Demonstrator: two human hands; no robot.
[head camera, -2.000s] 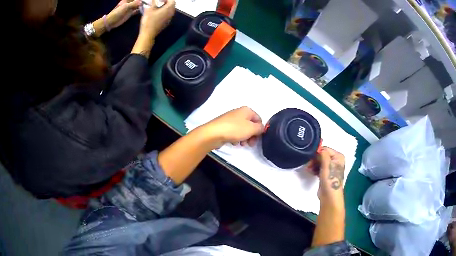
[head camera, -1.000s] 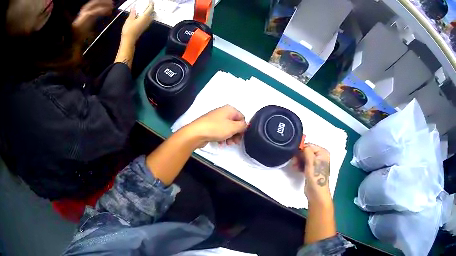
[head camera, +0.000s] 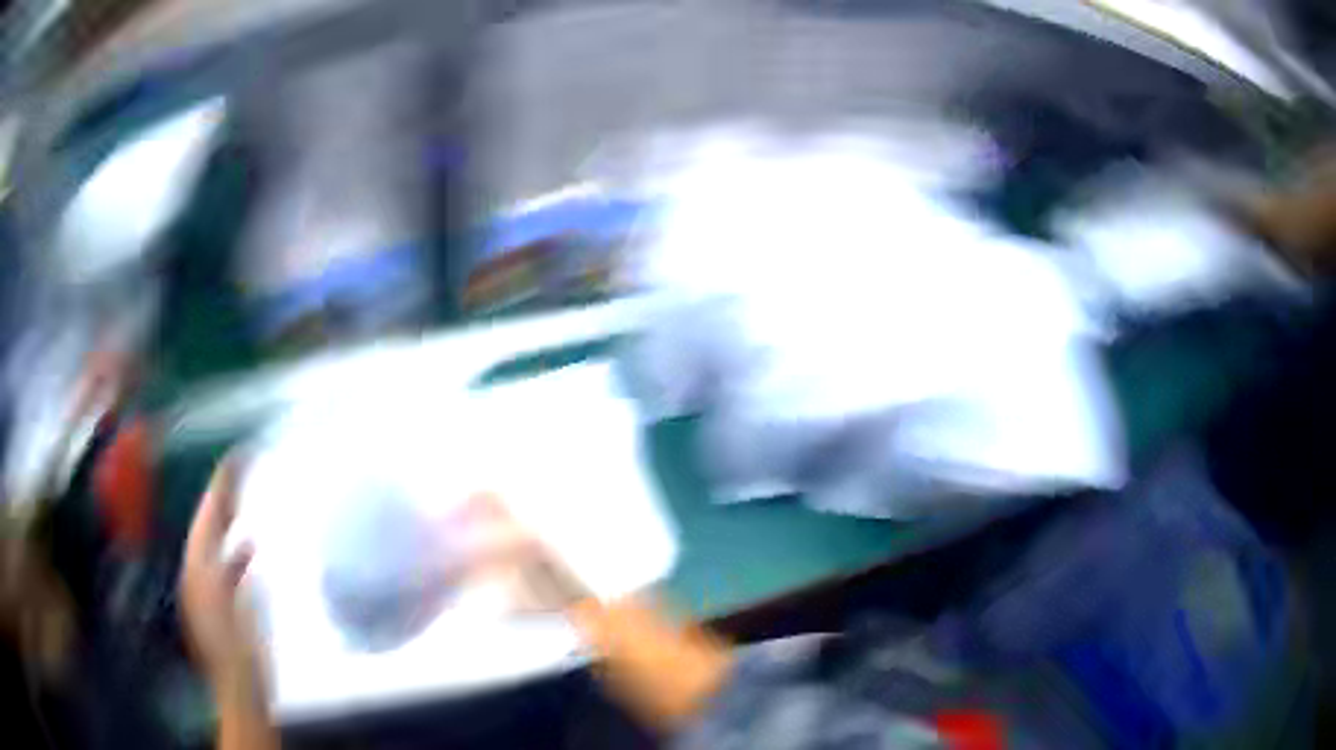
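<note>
The view is heavily blurred. A rounded grey-blue shape (head camera: 384, 564), apparently a speaker inside a thin white bag, rests over the stack of white sheets (head camera: 586, 440). My right hand (head camera: 506, 550) reaches in from the lower right and its fingers meet the right side of this shape. My left hand (head camera: 220, 564) is upright at the left edge of the stack, a little apart from the shape. Blur hides the finger grip of both hands and the edges of the bag.
Bulging white bagged speakers (head camera: 879, 322) stand to the right on the green bench (head camera: 784, 550). Retail boxes (head camera: 557, 242) are behind the pale rail. An orange strap (head camera: 128, 476) shows at far left. Another person's hand (head camera: 1304, 220) is at the right edge, above a blue blurred area (head camera: 1201, 630).
The view has swung right, so the stack lies further left and the bagged speakers nearer the centre. The bare black speaker between my hands now shows as a pale, covered-looking shape.
</note>
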